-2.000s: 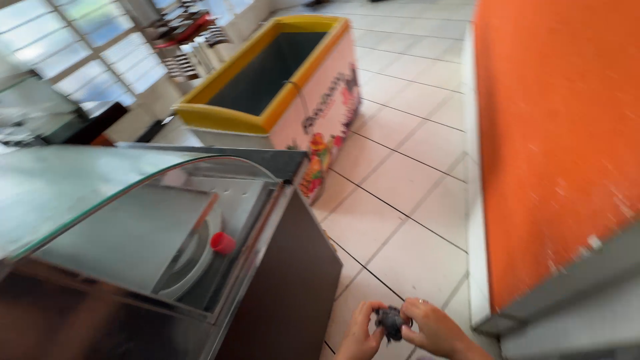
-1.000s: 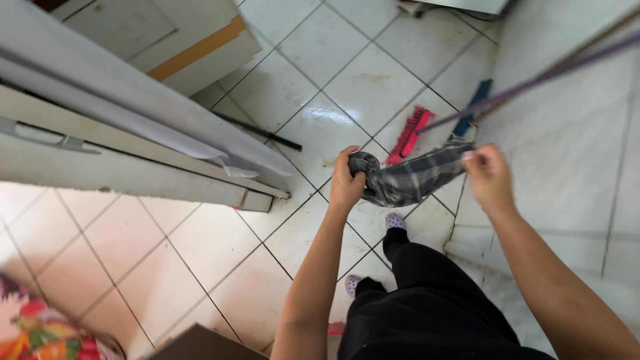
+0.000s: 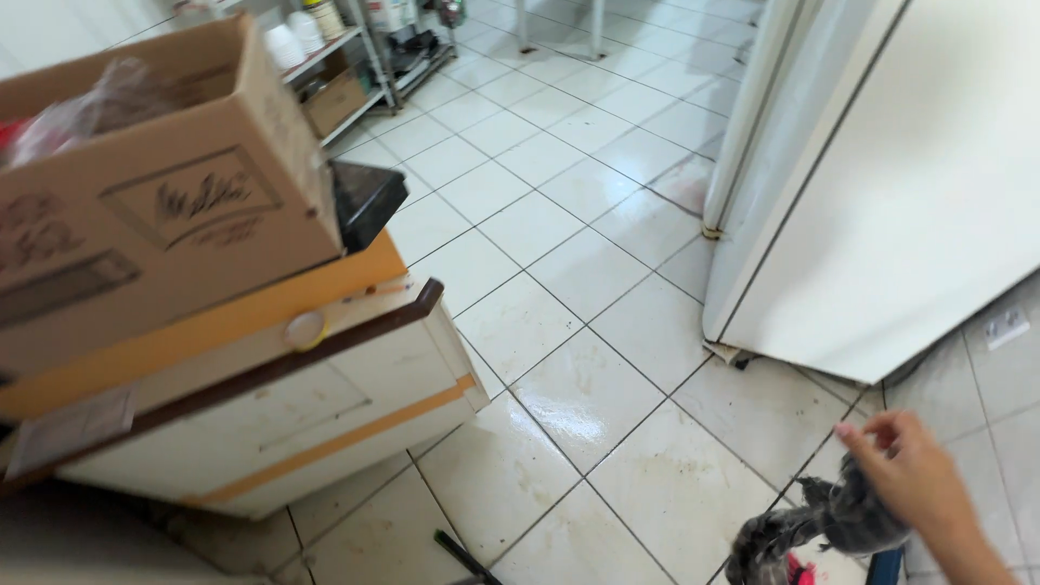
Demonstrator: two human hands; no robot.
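Note:
My right hand (image 3: 906, 467), at the lower right, has its thumb and fingers bent at the upper end of a dark plaid cloth (image 3: 865, 512). The cloth is bunched and hangs down to the left of the hand, over the tiled floor. My left hand is outside the view. Below the cloth, part of a red brush head (image 3: 800, 571) shows at the bottom edge, with a blue object (image 3: 884, 567) close by on its right.
A cardboard box (image 3: 162, 195) stands on a cabinet (image 3: 309, 422) at left, near a roll of tape (image 3: 305, 331). A white appliance (image 3: 877, 187) stands at right. Metal shelves (image 3: 353, 122) are at the back. A dark stick (image 3: 463, 556) lies low on the floor (image 3: 601, 406).
The view has swung up toward the floor ahead. One second ago both hands held the plaid cloth stretched between them; now it hangs bunched by my right hand, and my left hand has left the view.

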